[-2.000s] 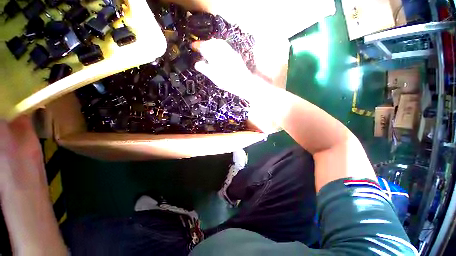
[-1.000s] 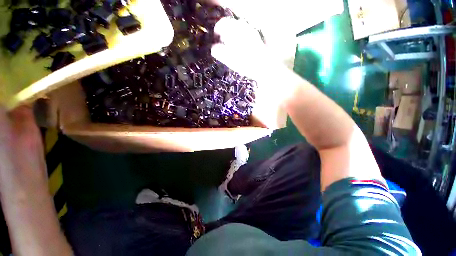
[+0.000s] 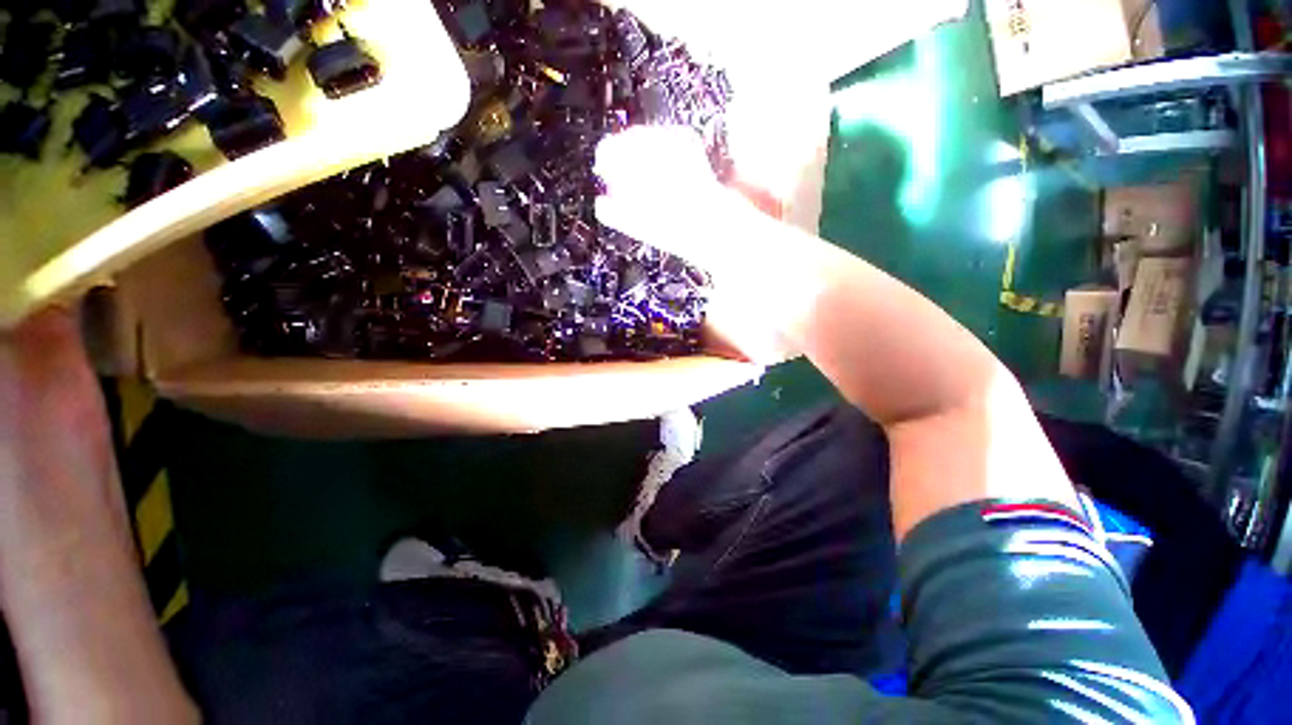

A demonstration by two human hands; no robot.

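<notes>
The yellow plastic tray point(image 3: 411, 106) is at the upper left, tilted, with several small black components point(image 3: 344, 65) standing apart on it. My left hand point(image 3: 43, 329) is at the tray's lower left edge, mostly hidden under it, and grips the tray. The open cardboard carton point(image 3: 468, 397) holds a heap of black components point(image 3: 496, 255) with shiny metal pins. My right hand point(image 3: 659, 177) is over the right part of the heap, overexposed to white. Its fingers are washed out, so I cannot tell whether it holds a component.
The carton's right flap glares white. Green floor point(image 3: 907, 269) with yellow-black tape point(image 3: 153, 517) lies around. A metal rack point(image 3: 1134, 85) and small brown cartons point(image 3: 1155, 305) stand at right. My legs and shoes are below the carton. Something blue and black is at lower right.
My right hand has moved slightly down and left over the heap since a second ago. The tray has shifted slightly left. Blue and black material has come into view at lower right.
</notes>
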